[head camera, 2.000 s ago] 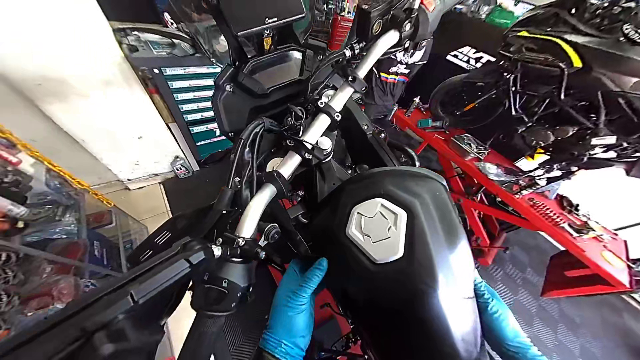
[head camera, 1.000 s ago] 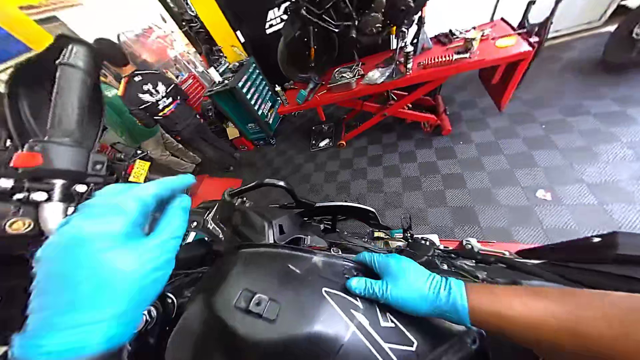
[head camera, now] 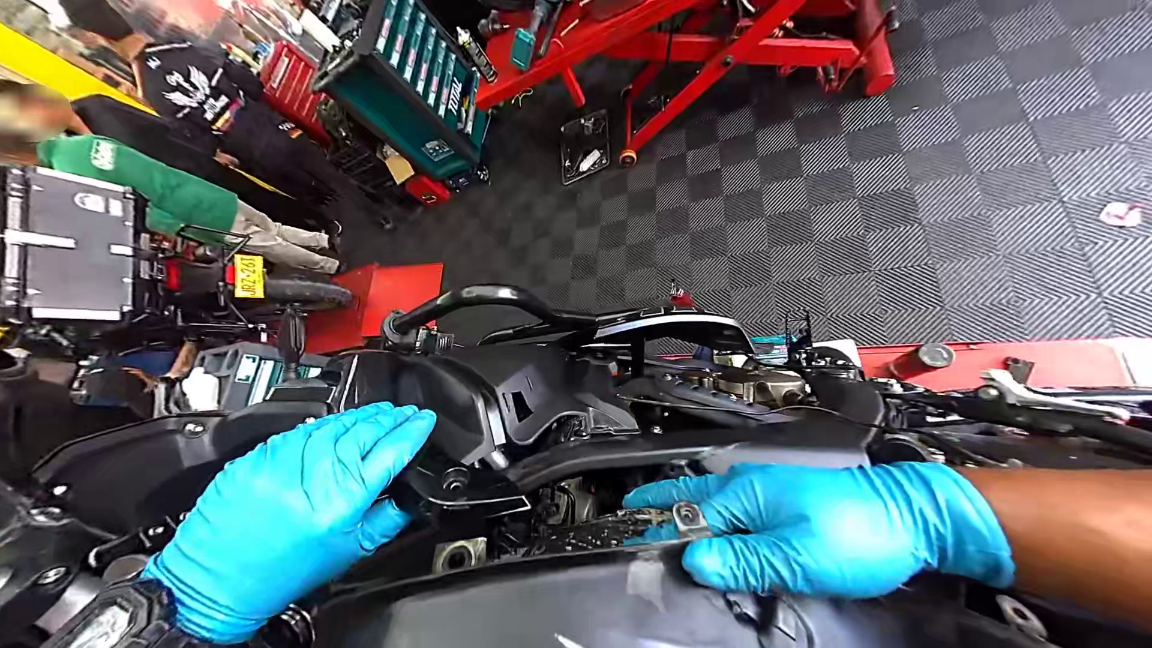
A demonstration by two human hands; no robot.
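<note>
My left hand [head camera: 292, 513], in a blue glove with a black watch at the wrist, lies over the motorcycle's black side fairing [head camera: 162, 459], its fingers together beside the dark plastic panel. My right hand [head camera: 810, 531], also gloved in blue, grips the edge of the black fuel tank [head camera: 504, 598] near a metal mounting tab [head camera: 689, 518]; its thumb is on the tank and its fingers reach into the gap beside it. A second mounting tab [head camera: 459, 555] shows between the hands. Part of the engine area is visible in the gap.
A black crash bar [head camera: 486, 295] curves out beyond the fairing. Further off are a teal tool cabinet [head camera: 409, 90], a red motorcycle lift [head camera: 720, 63] and a black parts tray [head camera: 585, 148] on the checkered floor. At the left, people stand near another motorcycle with a hard case [head camera: 76, 243].
The view has swung to the motorcycle's side. My left hand has moved down from beside the handlebar grip to the fairing. My right hand's fingers now reach into the gap at the tank's edge.
</note>
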